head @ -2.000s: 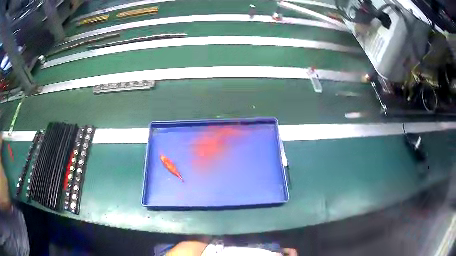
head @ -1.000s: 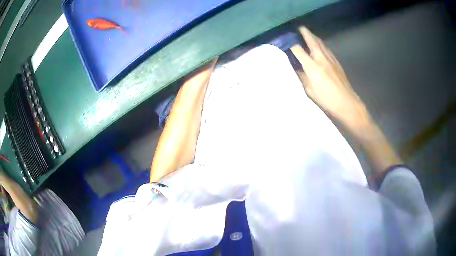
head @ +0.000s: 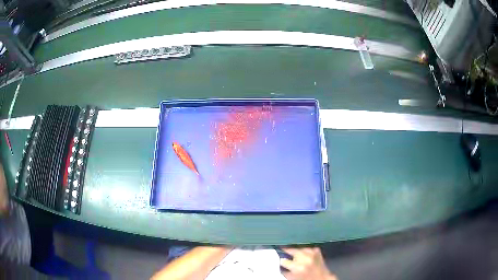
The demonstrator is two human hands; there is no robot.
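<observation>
A shallow blue tray (head: 256,191) lies on the green work surface. Tiny red-orange parts (head: 232,134) are scattered in its upper middle. A red-orange fish-shaped item (head: 185,157) lies at its left. My right hand (head: 307,263) is at the bottom, below the bench edge, partly cut off by the frame; I cannot tell what its fingers do. My left forearm (head: 191,263) shows beside it, but the hand is hidden at the bench edge. Neither hand touches the tray.
Black strips (head: 52,156) lie packed left of the tray, beside a strip with silver round parts (head: 79,164). A strip module (head: 154,53) and a clear plastic piece (head: 365,54) lie farther back. A dark tool (head: 470,152) is at right. Another person's sleeve (head: 15,235) shows at lower left.
The view has swung back up from my lap and arms to the bench. The whole tray shows again, with its contents apparently unmoved. My hands are now only partly seen.
</observation>
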